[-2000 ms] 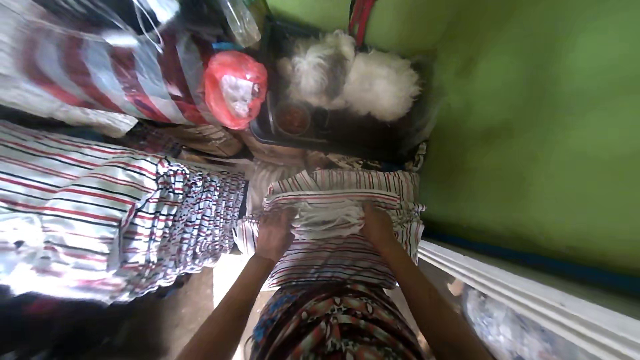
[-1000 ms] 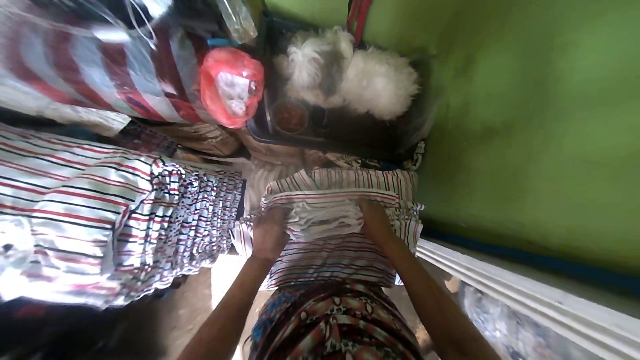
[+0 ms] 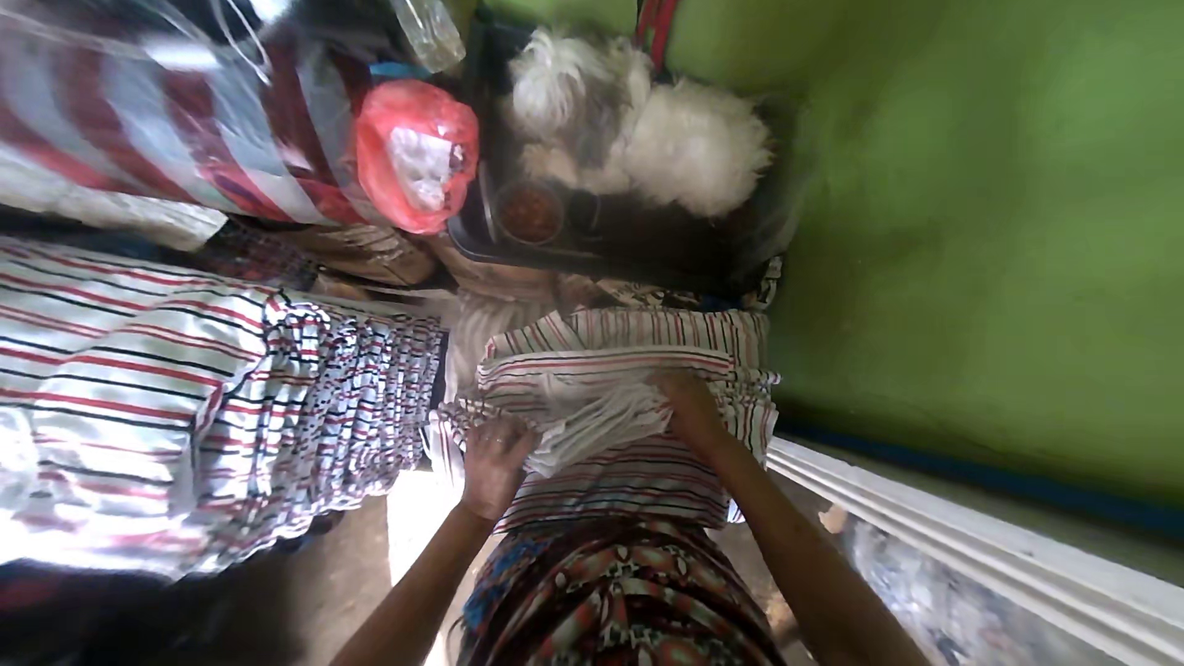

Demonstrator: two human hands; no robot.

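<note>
Striped white fabric with thin red and black lines (image 3: 610, 486) lies folded in front of me, over my patterned clothing. A gathered white cloth (image 3: 601, 428) stretches across it between my hands. My left hand (image 3: 498, 462) grips the cloth's left end, fingers curled. At its upper right end, my right hand (image 3: 689, 407) is closed on the same cloth, its fingertips partly hidden. To the left lies a large pile of similar striped fabric (image 3: 120, 370) with gathered, ruffled edges (image 3: 361, 407).
A black tray (image 3: 592, 250) holds fluffy white material, perhaps an animal, and a small bowl of reddish-brown bits (image 3: 530, 213). Beside it sit a red plastic bag (image 3: 418, 157) and a striped bundle (image 3: 203, 120). A green wall (image 3: 980, 259) and white ledge (image 3: 971, 564) bound the right side.
My left hand has moved down a little and my right hand up slightly. The white cloth, level between them before, now slants.
</note>
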